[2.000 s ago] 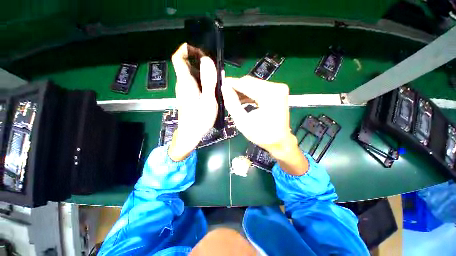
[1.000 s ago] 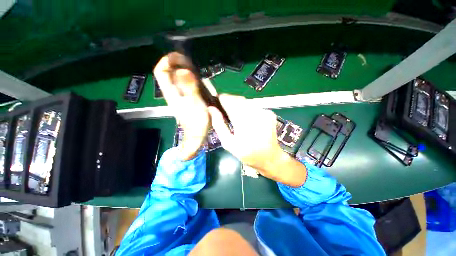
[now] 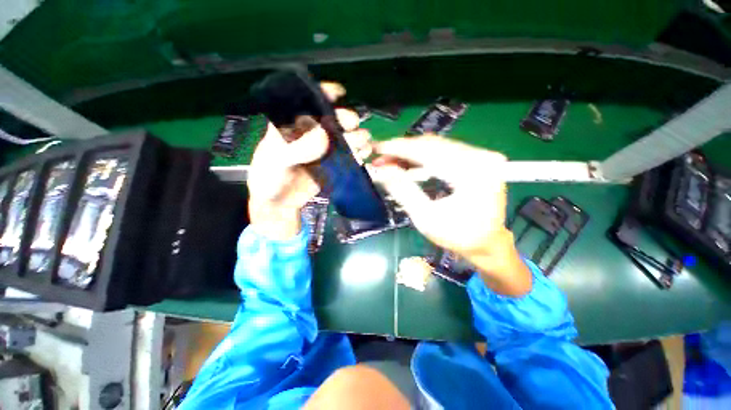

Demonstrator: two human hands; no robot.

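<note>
My left hand (image 3: 280, 172) holds a phone unit (image 3: 341, 164) up above the bench, tilted, with its glossy dark face showing. Its fingers curl around the far edge. My right hand (image 3: 453, 192) is at the phone's right edge, thumb and forefinger close together; whether it grips the phone or something small is unclear. Open-backed phone units (image 3: 315, 224) lie on the mat below, partly hidden by the phone and hands. A crumpled cream-white lump (image 3: 414, 273) lies at the bench centre, beside another unit (image 3: 453, 267).
Stacked black foam trays (image 3: 120, 240) hold units at left. Two thin frames (image 3: 553, 228) lie right of my right hand. Another tray (image 3: 681, 192) stands at right, loose frames (image 3: 648, 258) beside it. Spaced units (image 3: 545, 117) lie on the green belt beyond the pale rail (image 3: 545, 170).
The phone has turned from edge-on to show its glossy dark face. My right hand has shifted to the phone's right edge, uncovering the cream-white lump. The view has shifted slightly.
</note>
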